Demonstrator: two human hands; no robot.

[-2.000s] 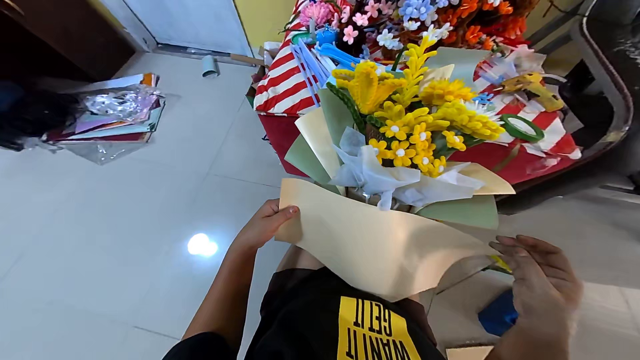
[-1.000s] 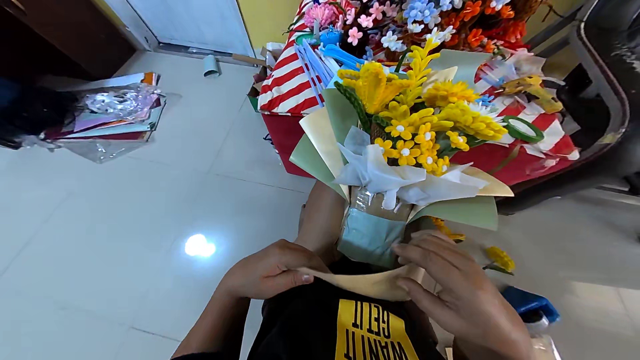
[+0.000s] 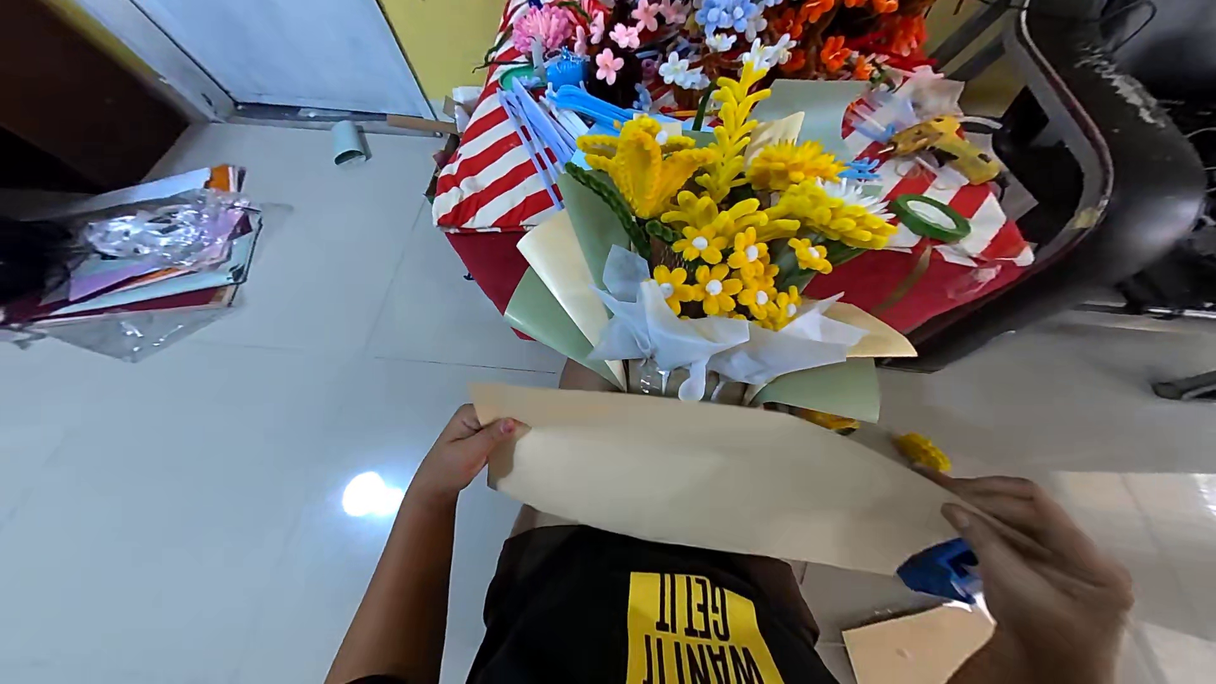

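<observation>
A long strip of cream wrapping paper (image 3: 703, 475) is stretched between my two hands over my lap. My left hand (image 3: 467, 450) pinches its left end, thumb on top. My right hand (image 3: 1035, 551) holds the right end, partly blurred. Just beyond the strip stands a bouquet of yellow fuzzy-wire flowers (image 3: 727, 228), with white tissue (image 3: 684, 332) around its base and green and cream paper (image 3: 560, 285) fanned outside. The strip hides the bouquet's lower part.
A table with red-and-white striped cloth (image 3: 484, 157) holds more flowers, green tape (image 3: 931, 218) and a yellow glue gun (image 3: 945, 147). A dark chair (image 3: 1121, 180) stands right. Packaged paper sheets (image 3: 152, 256) lie on the left floor; a yellow flower (image 3: 921, 451) and a blue object (image 3: 940, 570) are at right.
My hands were close together with the cream paper bunched low one second ago; they have moved apart and up, and the paper is spread again, covering the bouquet's wrapped base.
</observation>
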